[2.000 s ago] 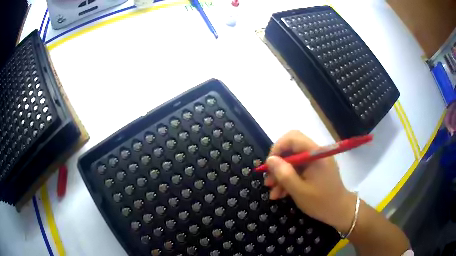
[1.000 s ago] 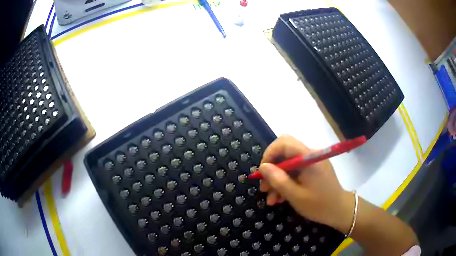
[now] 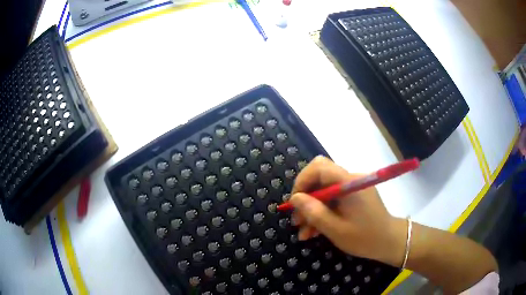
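A black tray with rows of round pockets lies in front of me. Small round silvery parts sit in its pockets. My right hand is bare, wears a thin bracelet and is over the tray's right side. It grips a red marker with the tip down at a part in the right half of the tray. I cannot tell whether the tip touches it. The hand hides some pockets. The tray's near edge is cut off by the picture. My left hand is not in view.
A stack of filled black trays stands at the left on cardboard, another stack at the back right. A red cap lies by the left stack. A blue stick and a whitish bottle lie at the back.
My right hand has moved left with the marker, and its tip is now at a different part, further left in the tray. The whole view has shifted slightly.
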